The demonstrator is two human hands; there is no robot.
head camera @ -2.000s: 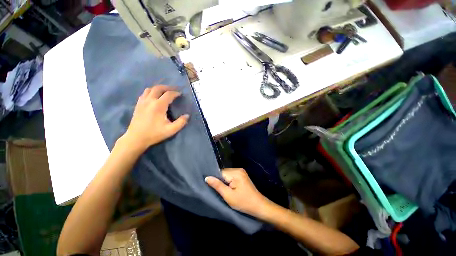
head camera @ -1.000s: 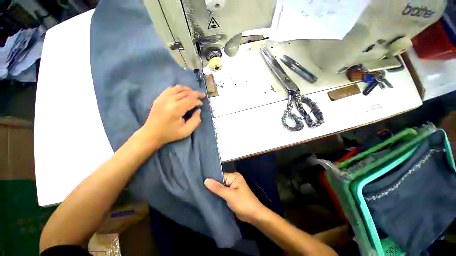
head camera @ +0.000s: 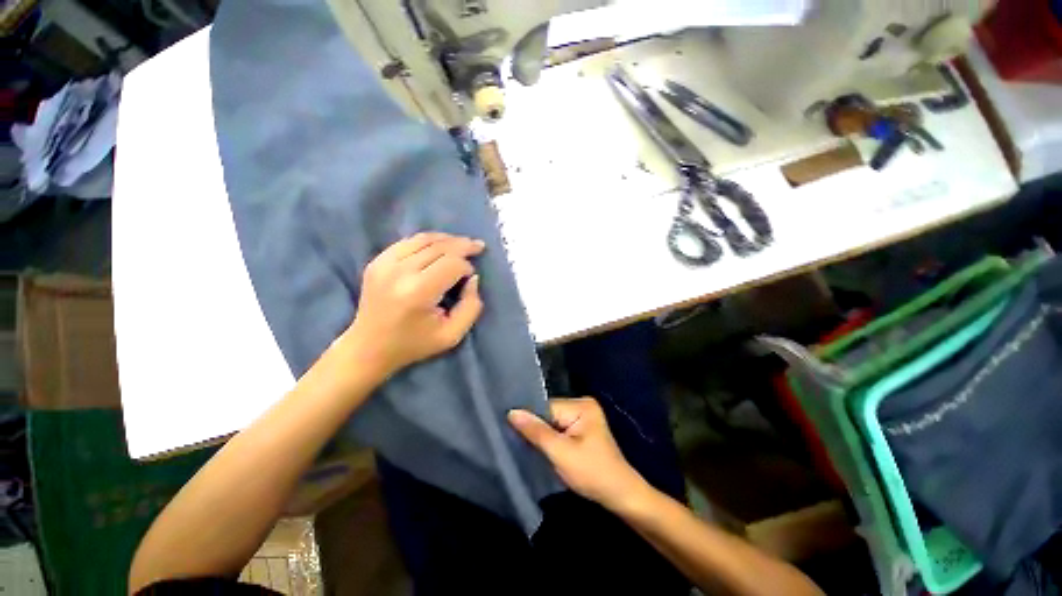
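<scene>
A grey-blue denim panel (head camera: 314, 175) lies on the white table and hangs over its front edge. Its whitish right edge runs up to the presser foot (head camera: 467, 149) of the sewing machine (head camera: 402, 58). My left hand (head camera: 419, 297) rests on the panel below the foot, fingers bent, pressing the cloth near that edge. My right hand (head camera: 582, 446) pinches the panel's edge between thumb and fingers, below the table's front edge. A small tan-brown block (head camera: 495, 169) sits just right of the foot.
Fabric shears (head camera: 695, 175) and a slim dark tool (head camera: 708, 113) lie on the table (head camera: 594, 279) right of the needle. Further right are a brown block (head camera: 822, 165) and small tools (head camera: 879, 122). A teal basket (head camera: 891, 489) at the right holds dark denim (head camera: 990, 431). Cardboard (head camera: 72, 343) stands lower left.
Compared with one second ago, my left hand is slightly lower and farther from the presser foot. The camera view has shifted. My right hand still holds the panel's edge.
</scene>
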